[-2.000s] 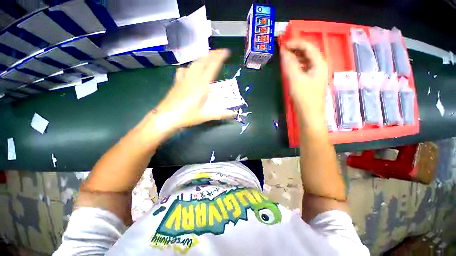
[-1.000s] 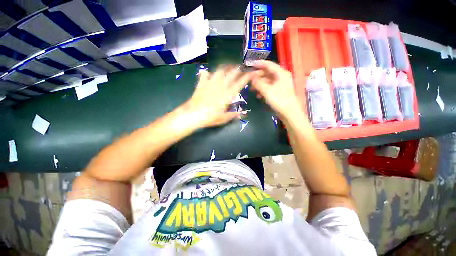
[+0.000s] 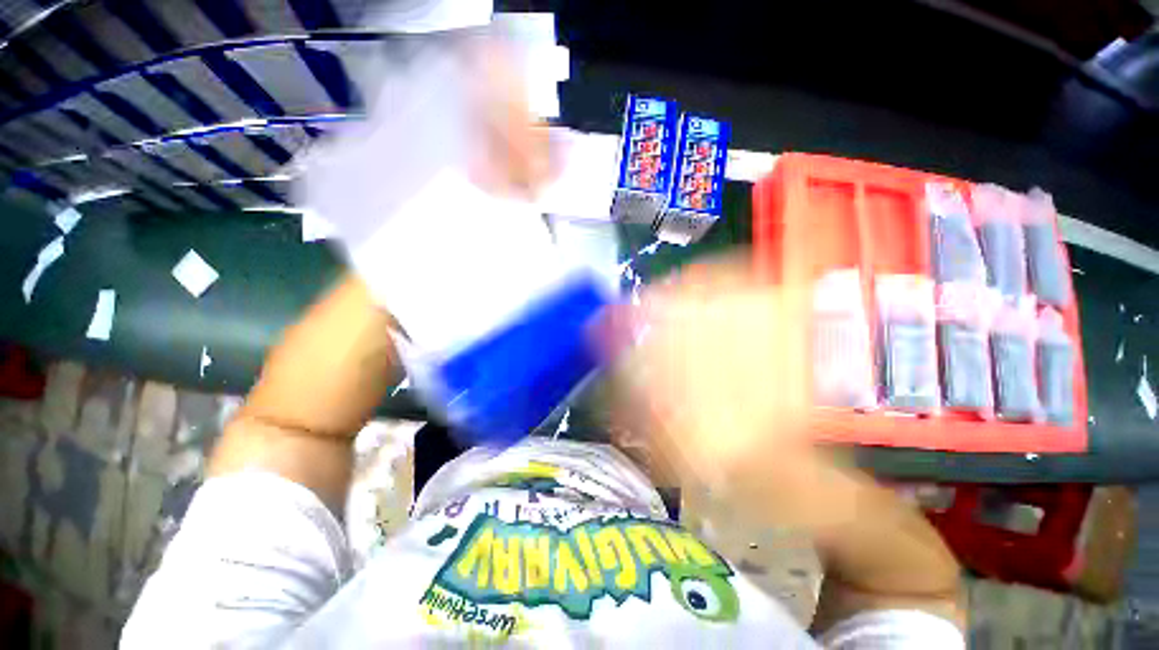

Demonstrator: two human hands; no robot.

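Observation:
A blurred open carton (image 3: 445,267), white with a solid blue end, is in the air in front of me. My left hand (image 3: 515,140) is mostly hidden behind it; some fingers show at its upper edge, and it holds the carton. My right hand (image 3: 712,362) is strongly blurred, its fingertips at the carton's blue end; its grip cannot be made out. Two blue printed retail boxes (image 3: 646,159) stand side by side at the back. The red tray (image 3: 941,429) on the right holds bagged units (image 3: 909,349) in pinkish sleeves; two back left pockets are empty.
A bank of blue-and-white striped cartons (image 3: 165,108) fills the back left. White paper scraps (image 3: 195,273) lie on the green bench (image 3: 254,248), mostly at left. A red stool (image 3: 1004,533) is below the bench at right.
A second printed box now stands beside the first. An open carton is now in my left hand. My right hand has moved down toward me. The view has shifted, so the bench things appear lower.

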